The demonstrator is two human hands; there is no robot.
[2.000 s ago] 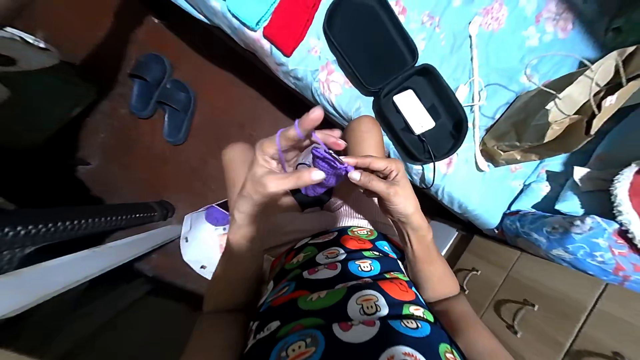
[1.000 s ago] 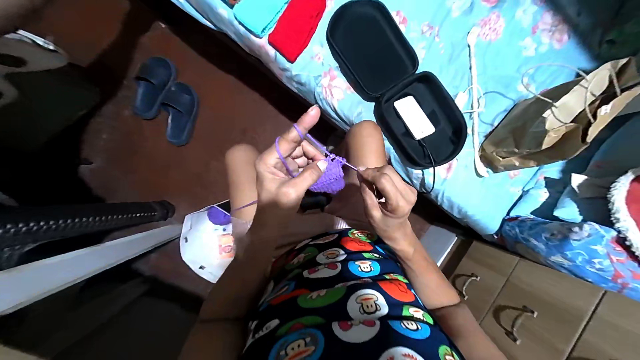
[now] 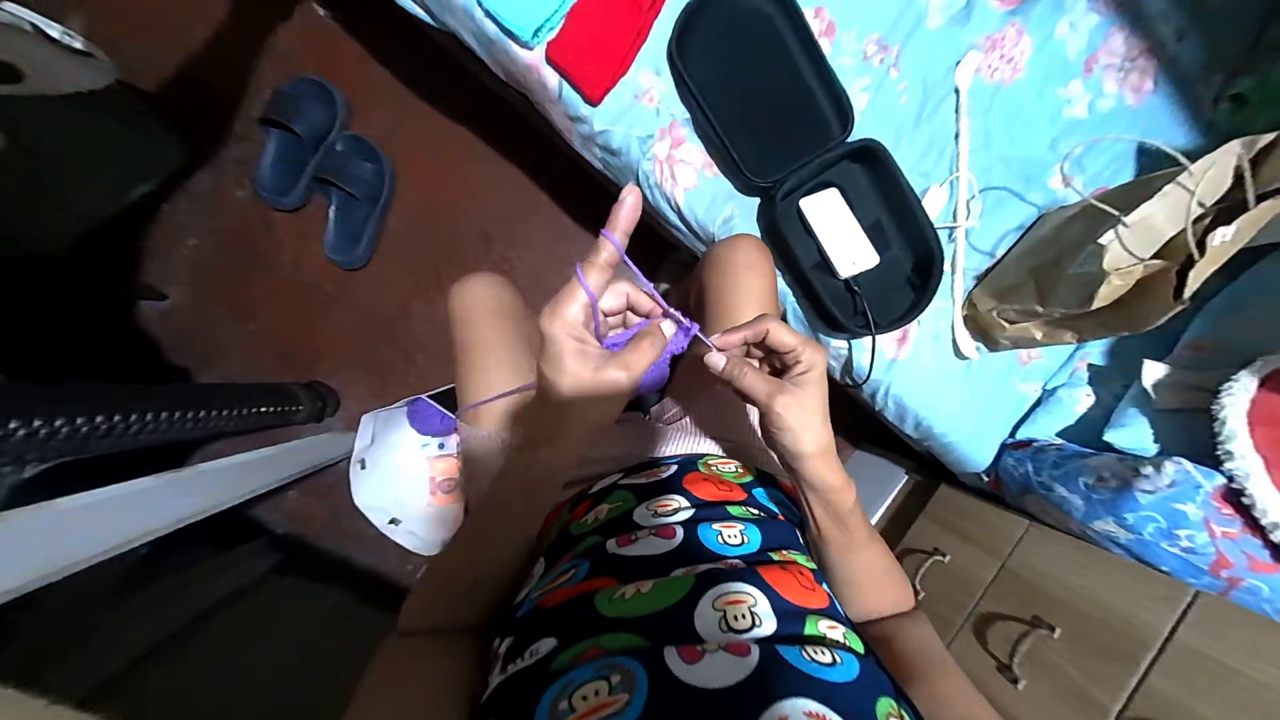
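My left hand [image 3: 600,340] pinches a small purple crocheted piece [image 3: 655,372] between thumb and fingers, its raised index finger wrapped by purple yarn [image 3: 632,262]. My right hand [image 3: 775,375] grips a thin crochet hook [image 3: 704,340], mostly hidden by the fingers, whose tip meets the piece's top edge. From the left hand the yarn runs down to a purple yarn ball [image 3: 430,417] in a white bag [image 3: 400,480] beside my left thigh.
On the flowered bed lie an unzipped black case [image 3: 850,300] holding a white device [image 3: 840,233] with a cable, red knitted fabric [image 3: 600,45] and a brown paper bag [image 3: 1110,270]. Blue slippers [image 3: 355,200] are on the floor. Wooden drawers [image 3: 1080,600] stand at lower right.
Two seconds ago both hands were closer together over the piece. Since then the right hand has moved a little to the right, and more of the purple piece showed one second ago.
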